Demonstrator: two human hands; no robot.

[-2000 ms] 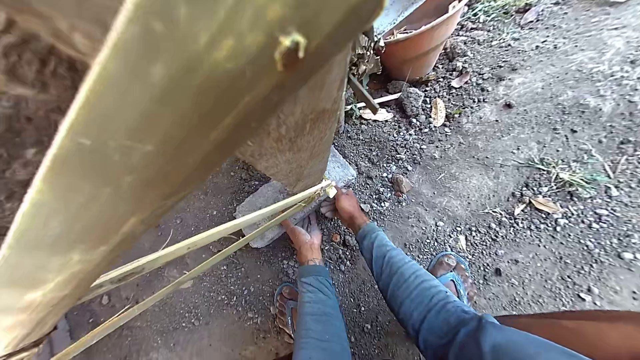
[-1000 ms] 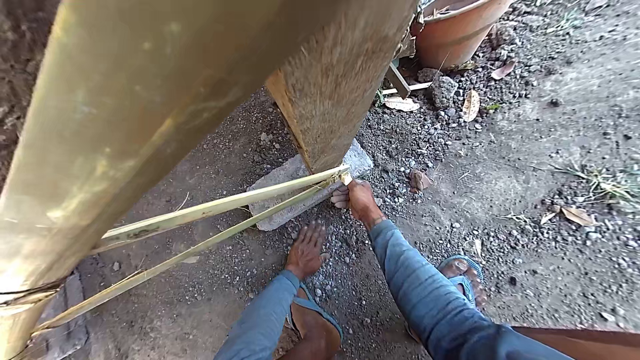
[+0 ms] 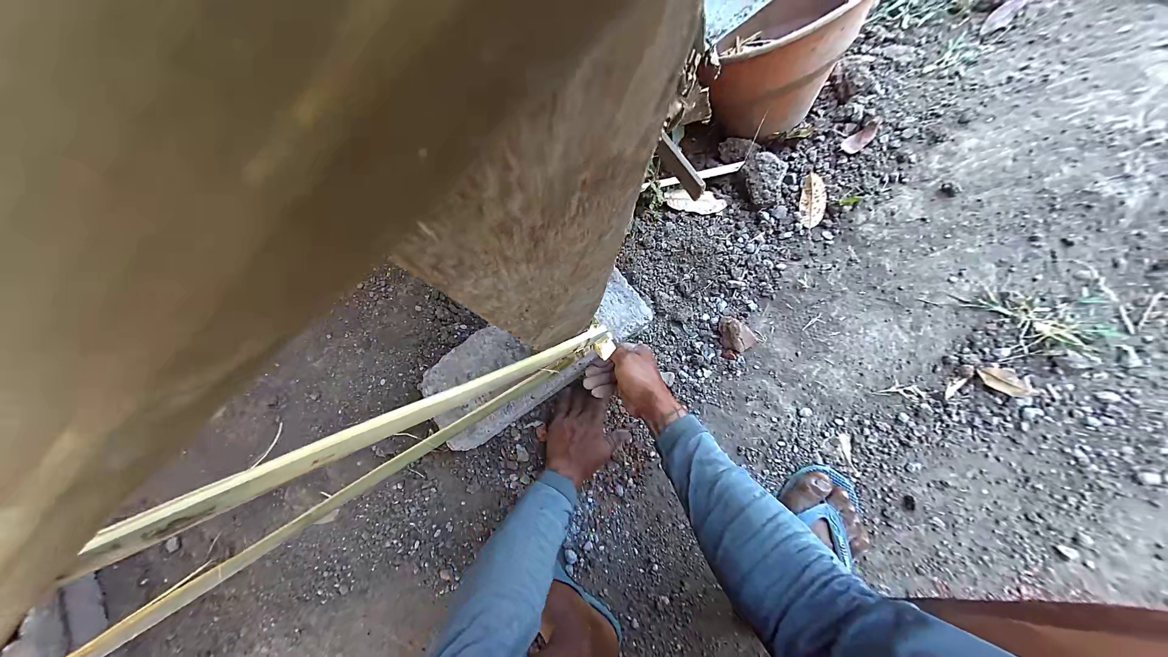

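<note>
Two long pale split bamboo strips [image 3: 347, 444] run from the lower left and come together at the foot of a broad wooden post [image 3: 547, 219]. My right hand [image 3: 643, 381] is closed around their joined end, beside a concrete block [image 3: 484, 365] under the post. Close to the right hand, my left hand [image 3: 578, 436] reaches to the block's near edge, palm down; its fingertips are partly hidden and no held thing shows. A large smooth bamboo pole [image 3: 228, 201] fills the upper left, very near the camera.
An orange-brown plastic pot [image 3: 776, 78] stands at the top, with a grey stone [image 3: 765, 176] and a short piece of wood [image 3: 682, 166] below it. My sandalled foot [image 3: 826, 511] is at the right, on gravelly soil.
Since one second ago my left hand has moved up and right, toward the right hand. The right hand stays at the strips' end. The big pole now covers more of the view.
</note>
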